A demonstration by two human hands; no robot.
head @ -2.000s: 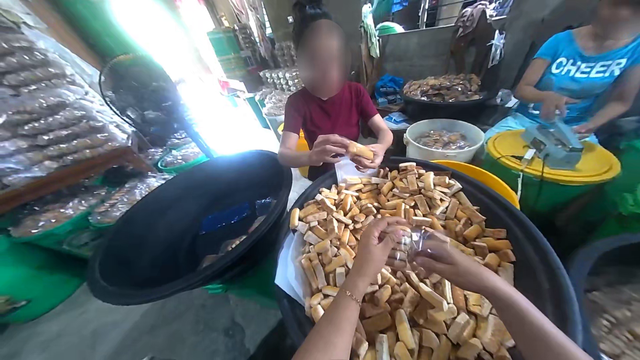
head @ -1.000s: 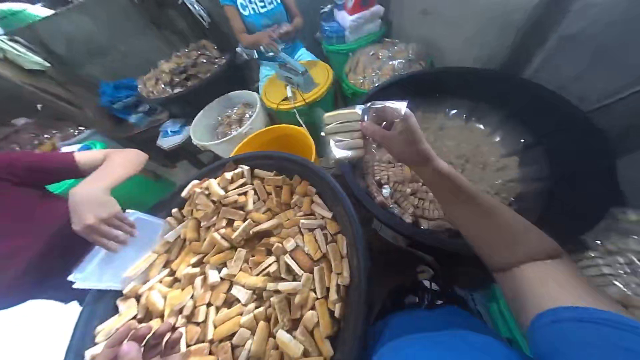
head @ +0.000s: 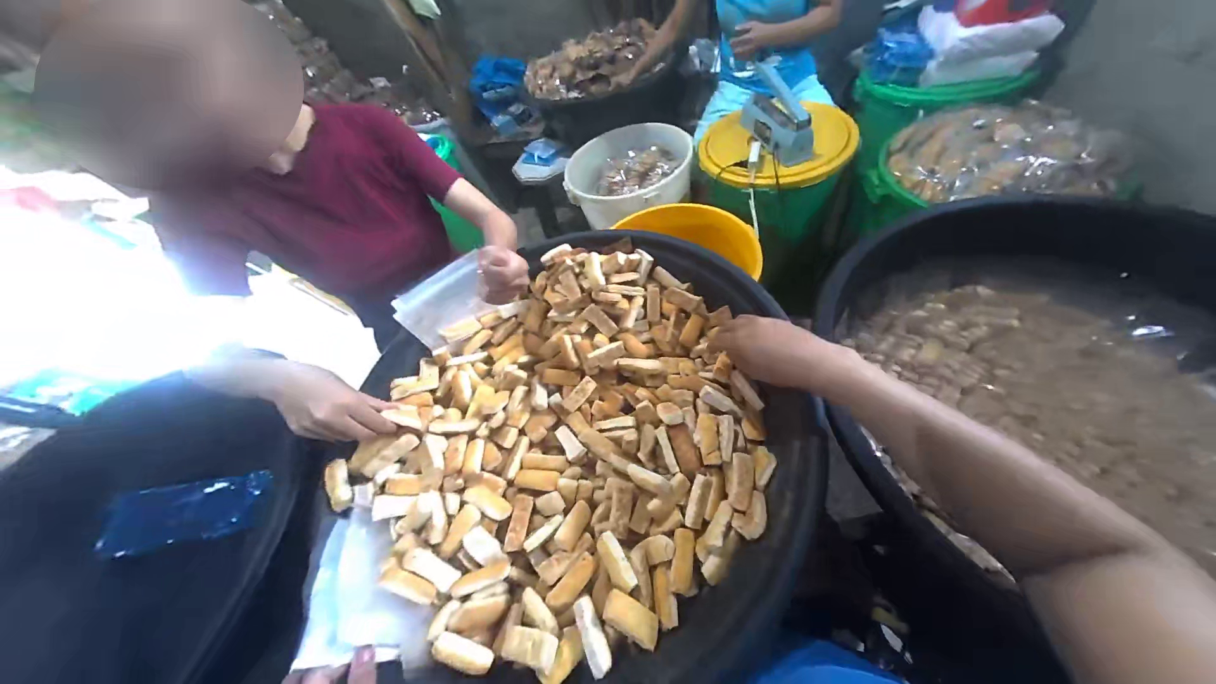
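Pieces of toasted bread (head: 570, 427) lie heaped in a large round black tub (head: 803, 532). At the heap's right edge rests my right hand (head: 769, 350), its fingertips among the pieces; whether they grip one is hidden. Only the fingertips of my left hand (head: 342, 670) show at the bottom edge, by a stack of clear plastic bags (head: 356, 589) on the tub's left side. Another stack of plastic bags (head: 442, 299) lies at the far left rim. A co-worker's two hands, one at the bread's left edge and one beside the far bags, are at the same tub.
A black tub of packed bread (head: 1026, 380) stands to the right, a dark tub with a blue packet (head: 185, 513) to the left. Beyond are a yellow bucket (head: 703, 233), a white bucket (head: 632, 204) and a sealing machine (head: 779, 128) on a yellow lid. Another person stands behind.
My right hand held a filled plastic bag over the right tub a second ago; now it is at the bread without that bag. The co-worker's hands have moved to the bread and the far bags.
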